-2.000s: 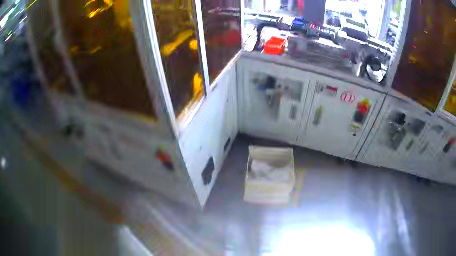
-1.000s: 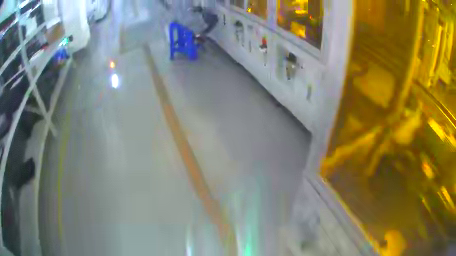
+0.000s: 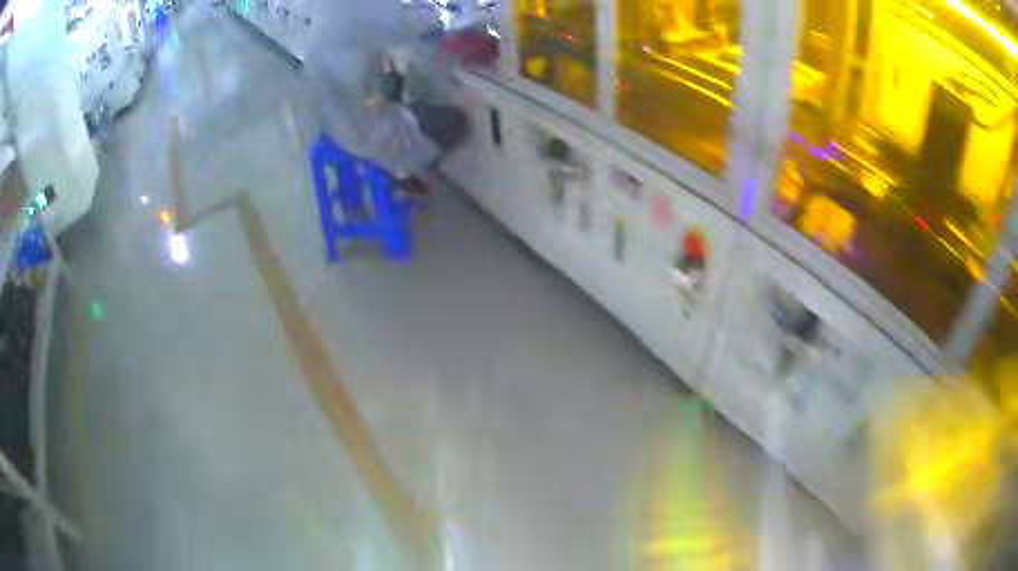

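Note:
Neither of my hands is in the picture. The long white machine line (image 3: 659, 240) runs along the right side, with amber see-through windows (image 3: 675, 67) above its white lower panels. Small red and dark items sit on the panels. A blue stool (image 3: 363, 212) stands on the floor beside the machine line. A person in grey (image 3: 374, 84) is at the stool, bent or seated close to the machine; blur hides the details.
The grey floor (image 3: 223, 413) carries a brown-yellow line (image 3: 301, 335) that bends farther off. A white column (image 3: 50, 112) and a pale-framed rack (image 3: 39, 379) stand at the left edge. More white machines (image 3: 112, 56) show at the far left.
The view has swung from the cabinets and the floor box to the aisle. The stool and the person now appear larger and nearer than one second ago.

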